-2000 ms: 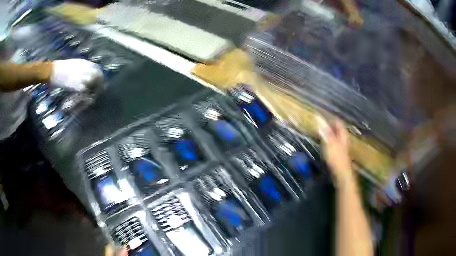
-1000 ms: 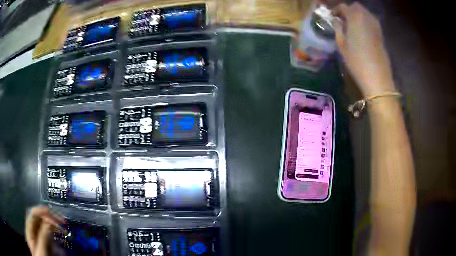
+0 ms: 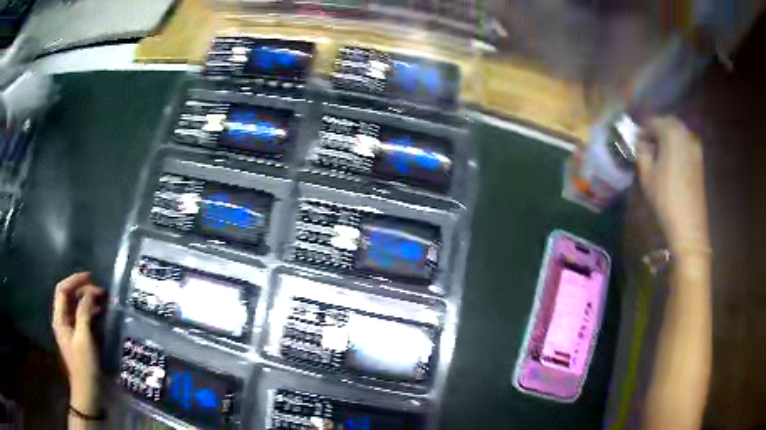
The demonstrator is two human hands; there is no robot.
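A clear plastic tray [image 3: 454, 315] holds two rows of black keypad phones [image 3: 395, 249], with white keys on the left and blue-marked or glaring screens on the right. My left hand [image 3: 77, 323] is beside the tray's left edge, fingers loosely bent, with nothing visible in it. My right hand [image 3: 672, 172] is at the top of a small whitish bottle [image 3: 598, 172] with a reddish label, at the far right. A blurred white piece [image 3: 624, 134], seemingly a wipe, shows at its fingertips against the bottle's top.
A smartphone with a pink-lit screen [image 3: 564, 315] lies on the dark green mat [image 3: 508, 201] between the tray and my right arm. A tan board edge [image 3: 529, 94] runs behind the tray. A blurred white shape [image 3: 29, 88] and shiny items are at the far left.
The view has turned, so the tray, smartphone and bottle sit further right and tilted. My right hand stays at the bottle's top. My left hand has come off the near-left phone to beside the tray.
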